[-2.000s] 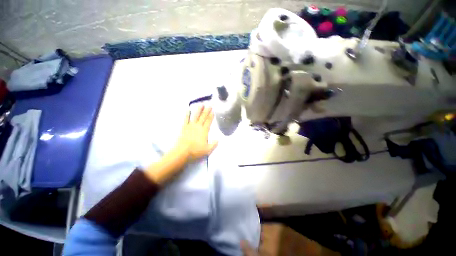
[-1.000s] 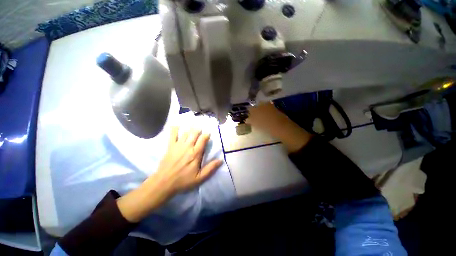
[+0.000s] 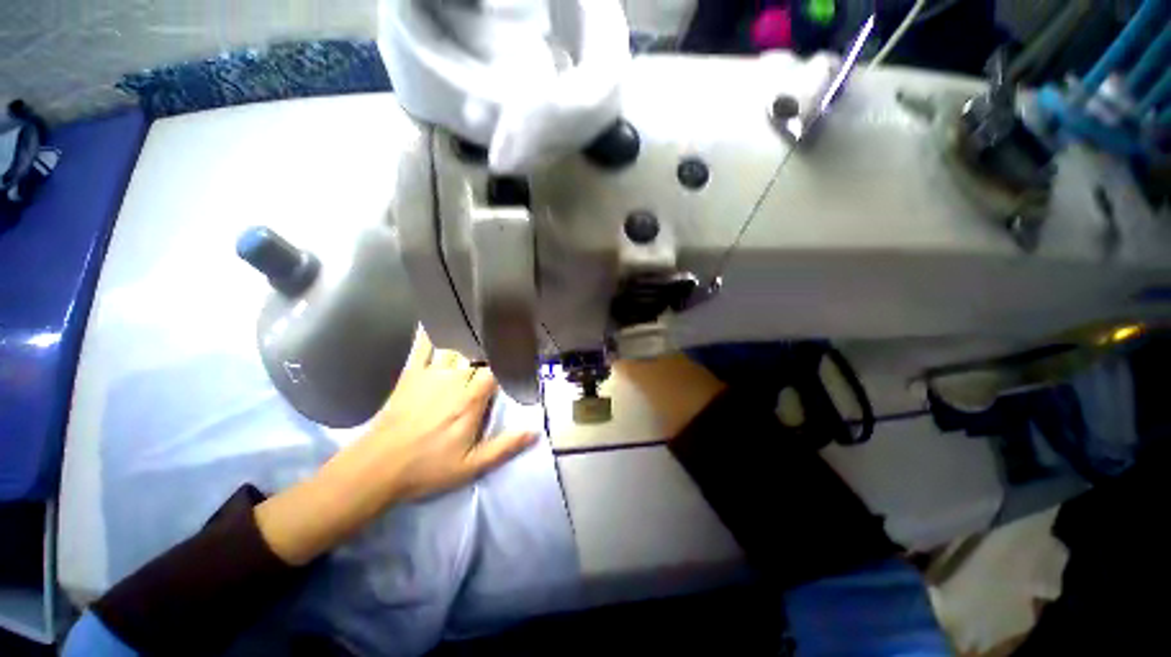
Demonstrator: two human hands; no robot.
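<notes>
A pale blue cloth (image 3: pixel 501 539) lies on the white table left of and below the needle area, its dark-lined right edge running down from the presser foot (image 3: pixel 589 385). My left hand (image 3: pixel 437 424) lies flat on the cloth with fingers apart, its fingertips partly behind the lamp and machine head. My right hand (image 3: pixel 661 389) reaches behind the presser foot under the machine arm; its fingers are hidden, so what it holds cannot be told. The white sewing machine head (image 3: pixel 450 257) stands above.
The white lamp cone (image 3: pixel 337 347) stands left of the needle. Black scissor handles (image 3: pixel 844 395) lie right of my right wrist. White cloth (image 3: pixel 514 77) hangs on the machine head. A blue surface (image 3: pixel 58 295) is at far left.
Since the earliest frame my right hand has come up behind the presser foot and the view has moved closer. Over the last second my left hand has stayed flat on the cloth.
</notes>
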